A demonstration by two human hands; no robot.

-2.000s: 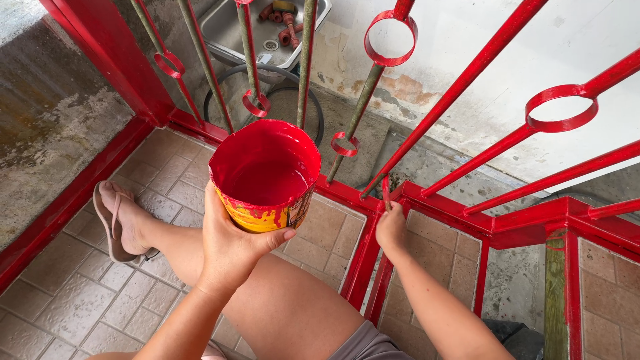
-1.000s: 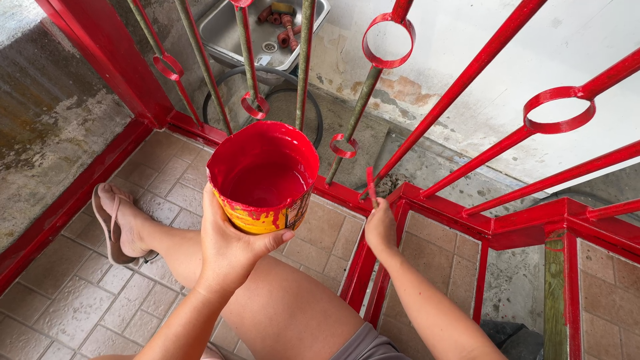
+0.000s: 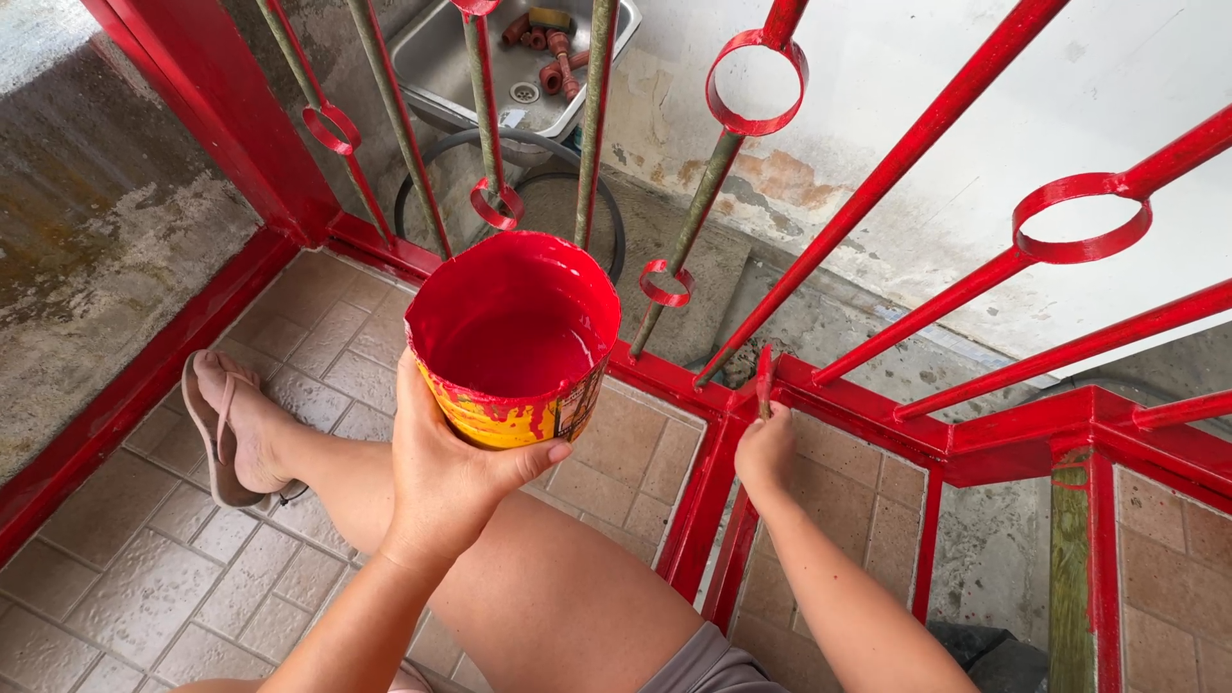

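My left hand (image 3: 462, 481) holds up a yellow paint can (image 3: 500, 414) with red paint inside and red drips down its outside. To its right, my right hand (image 3: 767, 448) grips a small paintbrush (image 3: 765, 371) whose red-coated bristles point up, close to the red bottom rail (image 3: 866, 404) of a metal railing. Whether the bristles touch the rail, I cannot tell. Near the brush a red baluster (image 3: 866, 202) meets the rail. Farther left, a baluster (image 3: 707, 192) with rings is partly bare, greenish-brown metal.
A sandalled foot (image 3: 236, 423) rests on the tiled landing (image 3: 144, 539). Tiled steps (image 3: 847, 491) with red frames descend at the right. Beyond the railing are a steel sink (image 3: 433, 58) holding reddish pipe fittings, a dark hose (image 3: 616, 226) and a weathered white wall (image 3: 895, 67).
My right hand with the brush has shifted slightly along the bottom rail around the baluster's foot. My left hand has kept the can in nearly the same place.
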